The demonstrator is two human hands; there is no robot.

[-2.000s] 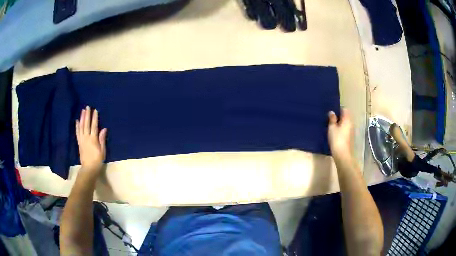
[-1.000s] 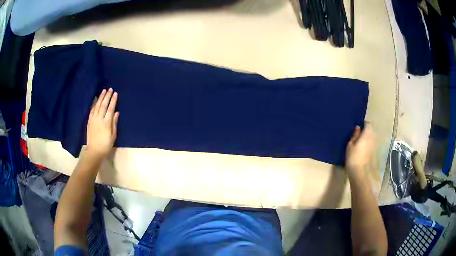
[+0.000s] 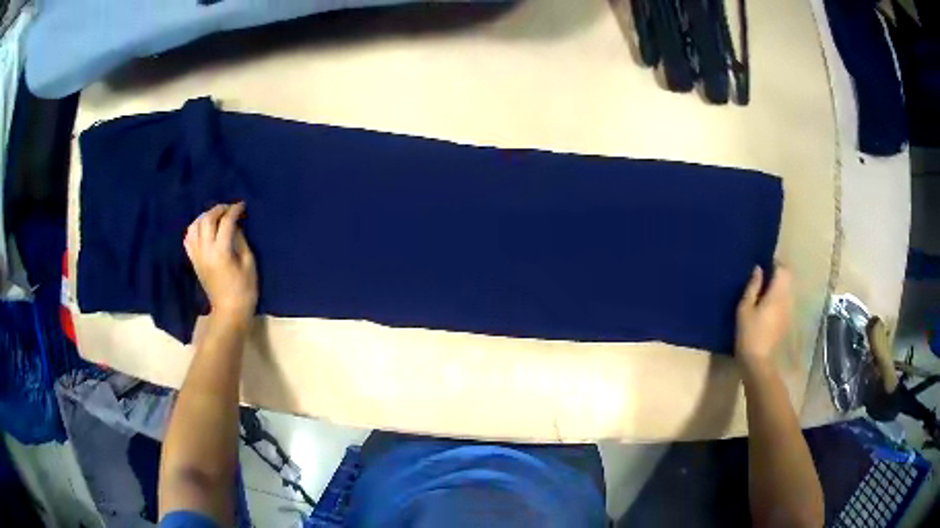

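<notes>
Dark navy trousers (image 3: 495, 237) lie flat and lengthwise on the beige pressing table (image 3: 433, 382), with a bunched fold near their wider left end. My left hand (image 3: 224, 260) rests on the cloth beside the fold, its fingers curled on the fabric; whether it pinches the cloth is unclear. My right hand (image 3: 763, 315) holds the lower part of the straight right end between thumb and fingers. The steam iron (image 3: 850, 351) rests at the table's right edge, to the right of my right hand, its silver plate and wooden handle visible.
Black hangers (image 3: 691, 46) are bunched at the far side. A grey padded board (image 3: 206, 36) is at the far left. Dark cloth (image 3: 866, 83) lies at the far right. A blue lattice crate (image 3: 881, 490) is at lower right, with a grey-lined basket (image 3: 113, 433) at lower left.
The view has shifted, so the table contents appear displaced. The trousers' upper edge, wavy a second ago, is now straighter. My left hand's fingers have curled from lying flat.
</notes>
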